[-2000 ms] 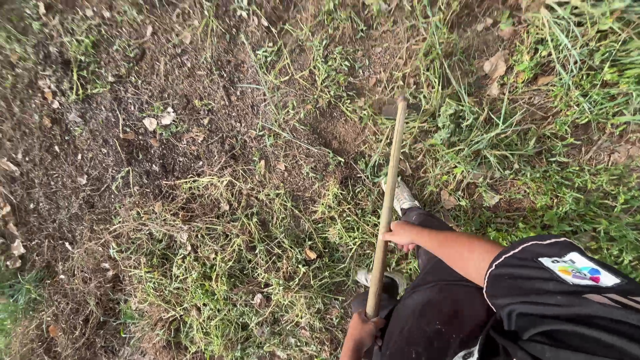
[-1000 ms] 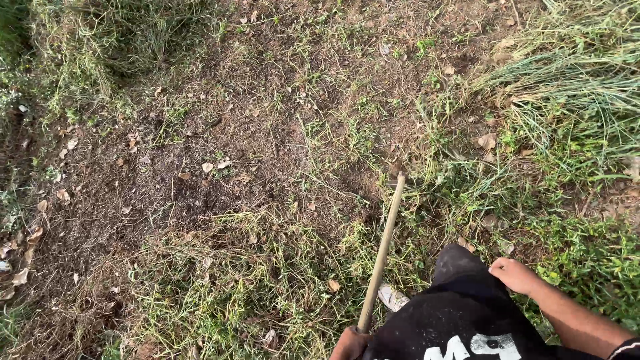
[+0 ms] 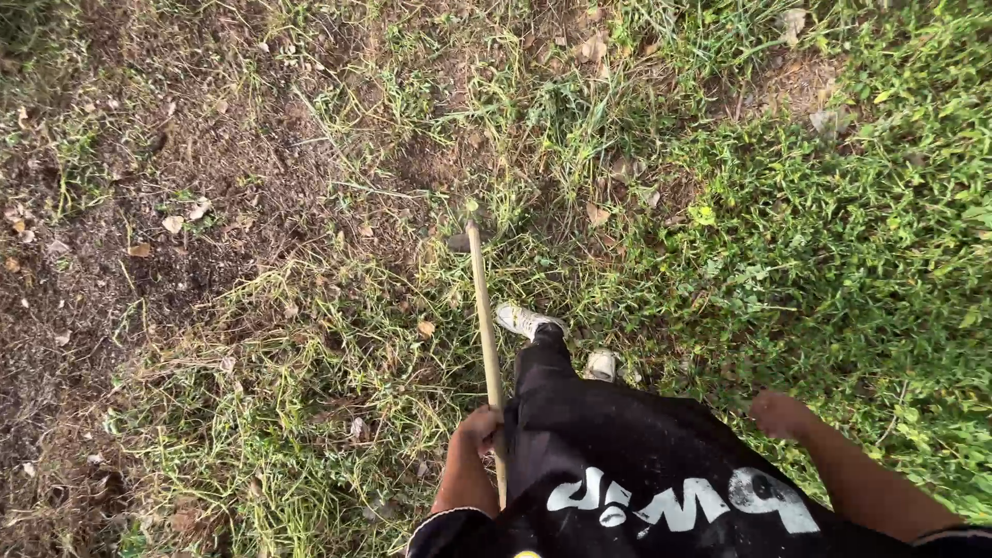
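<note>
My left hand grips the pale wooden handle of a hoe near its lower end in view, beside my left leg. The handle runs up the picture, and its dark metal head rests at the ground among weeds, partly hidden by them. My right hand is off the handle, out to the right of my dark shirt, over green weeds. It is blurred, and whether its fingers are apart does not show.
Cut, wilting weeds lie in a heap at the lower left. Bare brown soil with dry leaves is at the left. Dense green weeds cover the right. My white shoes stand just right of the handle.
Two seconds ago both hands were on the handle; my right hand has let go and moved out to the right. My left hand still holds the handle. The view has shifted.
</note>
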